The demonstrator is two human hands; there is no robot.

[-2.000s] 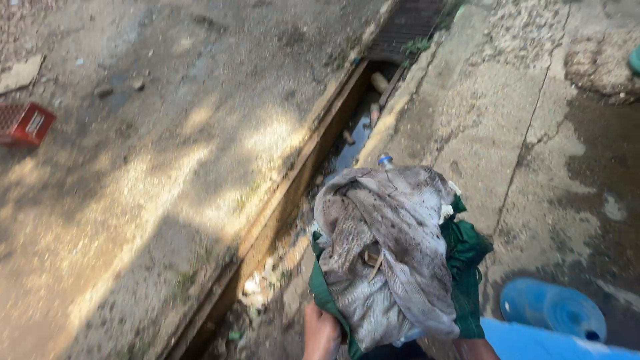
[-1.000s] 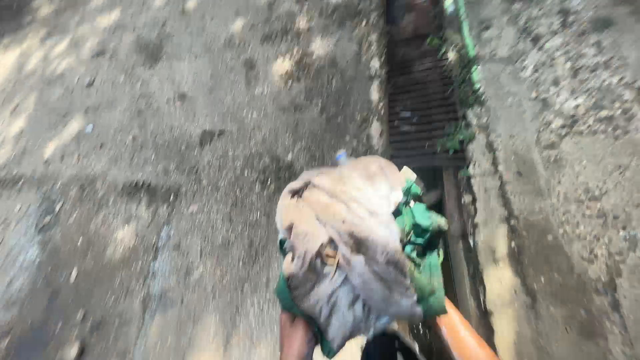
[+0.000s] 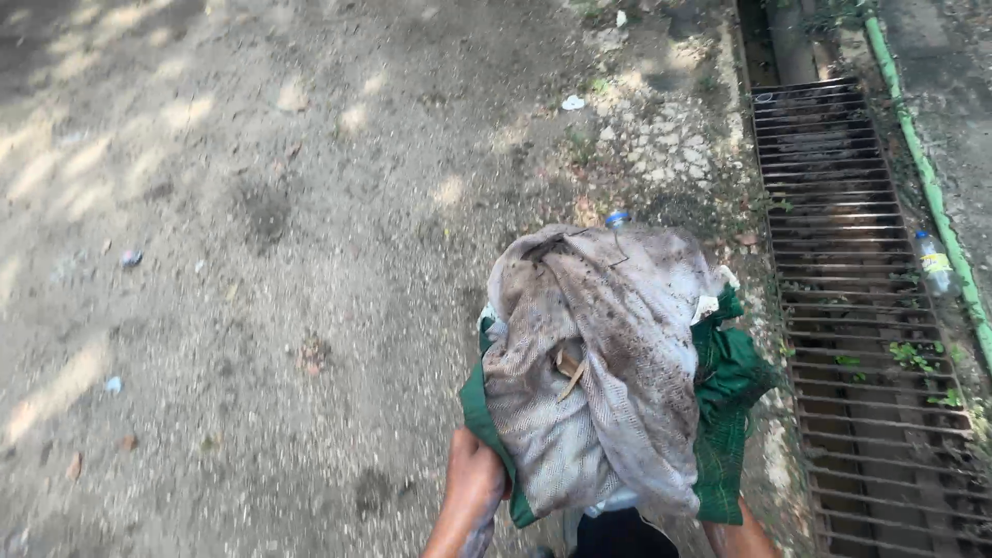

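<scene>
A bundle of dirty greyish mesh cloth with green fabric edges (image 3: 597,364) is carried in front of me at the lower middle. My left hand (image 3: 474,471) grips its green edge at the lower left. Under the green fabric at the lower right is my right hand (image 3: 740,531), its fingers hidden by the cloth. Dry leaf pieces (image 3: 570,372) and dark specks of dirt lie on the cloth. The blue-capped neck of a plastic bottle (image 3: 618,220) sticks out at the far edge of the bundle.
Rough ground with small litter spreads to the left. A metal drain grate (image 3: 860,294) runs along the right, with an open channel (image 3: 775,39) beyond it. Beside the grate lies a plastic bottle (image 3: 935,263), next to a green-painted edge (image 3: 922,170).
The view has moved along the drain; the grate now lies to my right. The red crate and large blue bottle seen two seconds ago are out of view. Both hands still carry the bundle.
</scene>
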